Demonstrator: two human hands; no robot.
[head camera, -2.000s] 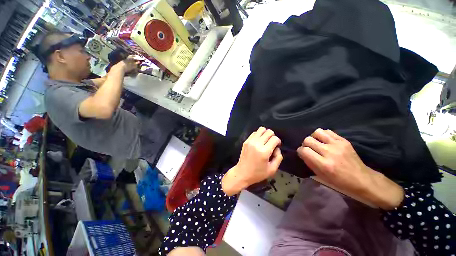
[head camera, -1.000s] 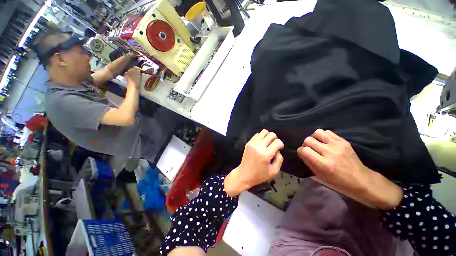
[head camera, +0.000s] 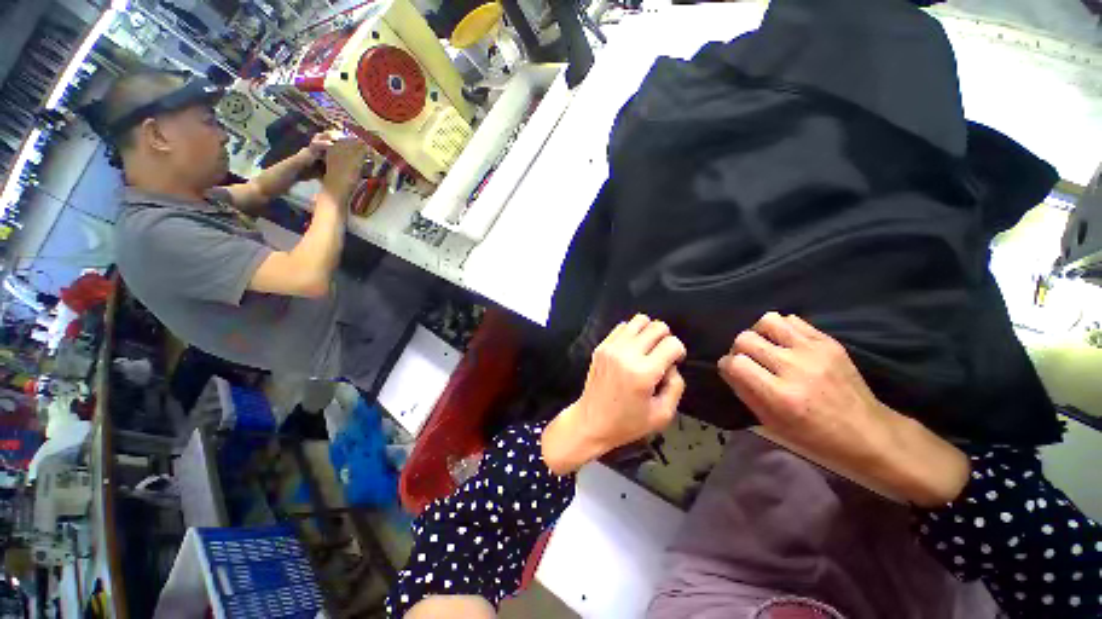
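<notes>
A large black garment piece (head camera: 810, 206) lies spread and wrinkled over the white table, its near edge hanging toward my lap. My left hand (head camera: 631, 385) pinches its near edge, fingers curled. My right hand (head camera: 804, 381) pinches the same edge a short way to the right. Both thumbs are partly hidden, and the fingertips are tucked into the black cloth. A stretch of the edge shows between the two hands.
A person (head camera: 230, 242) works at a cream machine with a red wheel (head camera: 390, 85) at the left. A long white tray (head camera: 496, 157) lies on the table (head camera: 532, 230). A blue basket (head camera: 260, 574) stands low left. Part of a sewing machine (head camera: 1079, 248) shows at the right edge.
My hands and the black cloth have barely moved; my left hand shifted slightly. The other person's arms and hands have moved at the cream machine.
</notes>
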